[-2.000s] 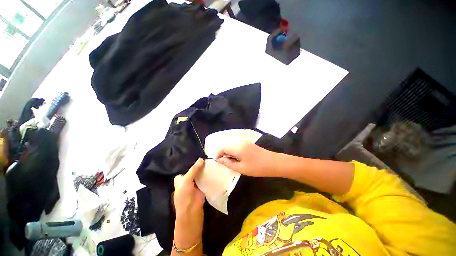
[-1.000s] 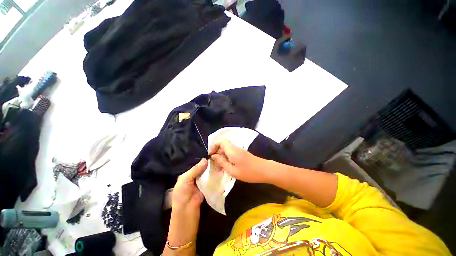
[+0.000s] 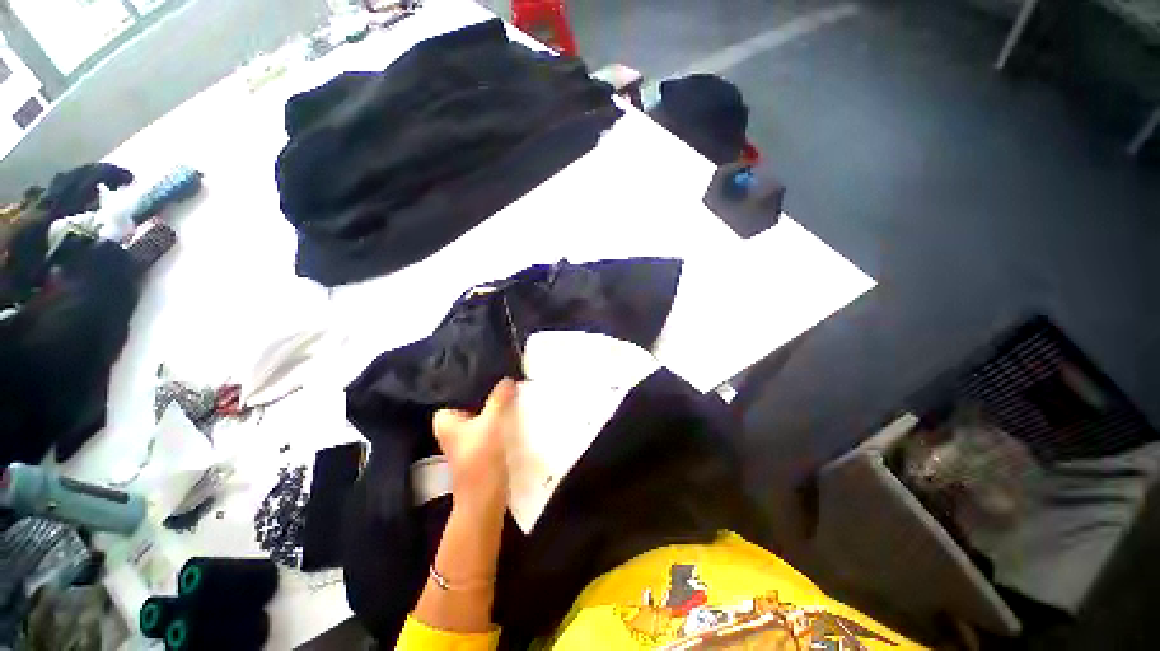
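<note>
A black garment lies over my lap and the near table edge, its upper part spread on the white table. A white pattern-like piece with small dark marks lies on it at the opening, below a thin zip or seam line. My left hand holds the white piece's left edge against the black cloth, thumb on top; its fingers are partly hidden. My right hand is out of the picture. No needle or thread can be made out.
Beyond lies a black garment pile. Thread cones, a flat black rectangle, scattered black trims, scraps and a grey-green bottle are at left. A dark box sits at the far edge; a crate is at right.
My right hand has left the white piece and gone out of view. My left hand remains at the piece's left edge. The white piece now lies more open. The camera view has shifted.
</note>
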